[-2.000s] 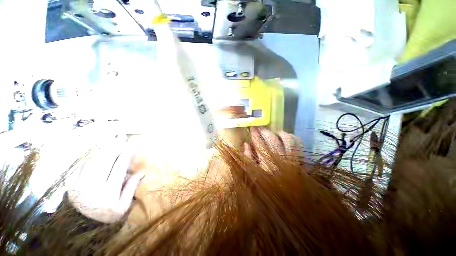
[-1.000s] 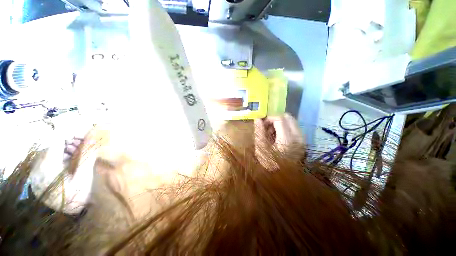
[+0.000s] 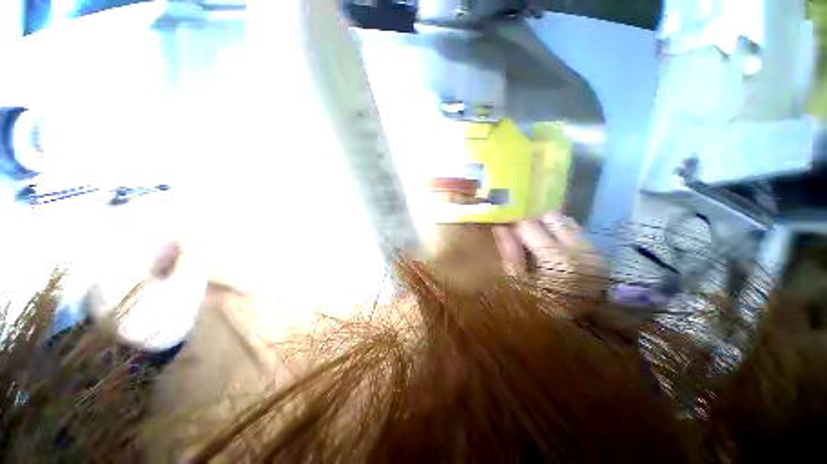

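Observation:
The tan bag piece [image 3: 231,331] lies in front of the machine, its middle washed out by glare and its near part hidden by hair. A tan part of it reaches up to the yellow-marked guide [image 3: 517,177], where a red-brown strip [image 3: 453,188] shows in the opening. My left hand [image 3: 168,304] is at the left edge of the piece, overexposed and partly covered by hair. My right hand [image 3: 553,254] is just below the guide, fingers on or beside the piece; hair hides its lower part. The grip of both hands is unclear.
A white tube with printed marks [image 3: 367,136] runs down in front of the machine. A round knob [image 3: 27,140] is at the left. A dark screen [image 3: 780,199] is at the right, with a blurred black cord [image 3: 685,236] and a purple item [image 3: 644,294] below it.
The view has shifted, so the guide and machine parts appear further right. The picture is more blurred. My left hand is lower and further left than two seconds ago; my right hand stays by the guide.

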